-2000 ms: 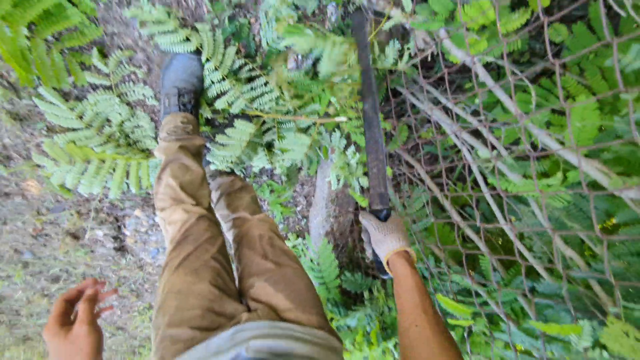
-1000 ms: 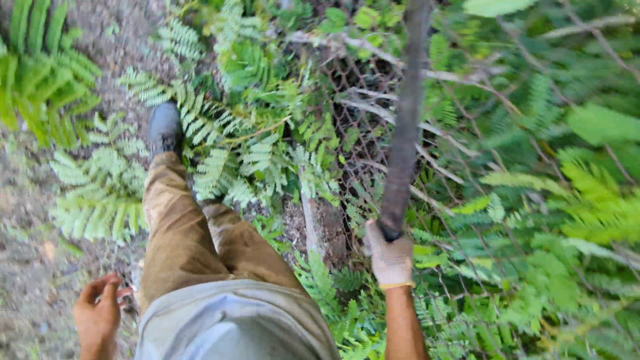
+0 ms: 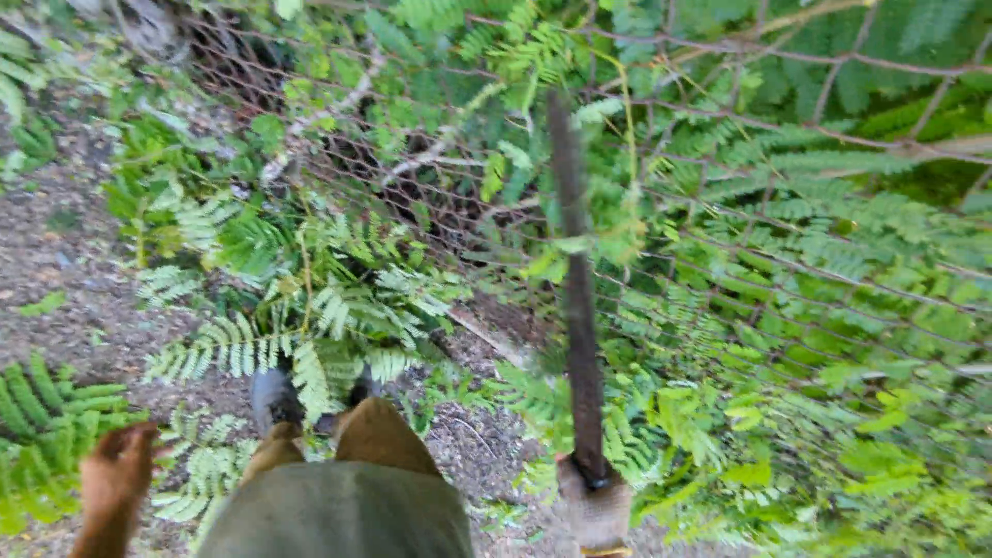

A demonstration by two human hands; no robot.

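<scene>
My right hand (image 3: 595,508), in a pale knitted work glove, grips the handle of a machete (image 3: 581,333). Its long dark blade points up and away from me, in front of a rusty chain-link fence (image 3: 775,132) grown through with leafy shoots. The handle is mostly hidden in the glove, and the blade's tip is blurred. At the lower left my bare left hand (image 3: 122,461) hangs beside fern-like leaves, its fingers partly curled and blurred, with nothing seen in it.
Feathery leafy branches (image 3: 302,325) lie over and in front of my dark shoes (image 3: 275,395). Bare woody stems (image 3: 434,151) run through the fence mesh. Littered soil (image 3: 54,256) shows at the left, and a narrow pale strip (image 3: 488,333) lies by the fence foot.
The view has turned, with more of the fence now in front of me. My feet are closer together beneath the leafy branches. The machete has stayed in my right hand.
</scene>
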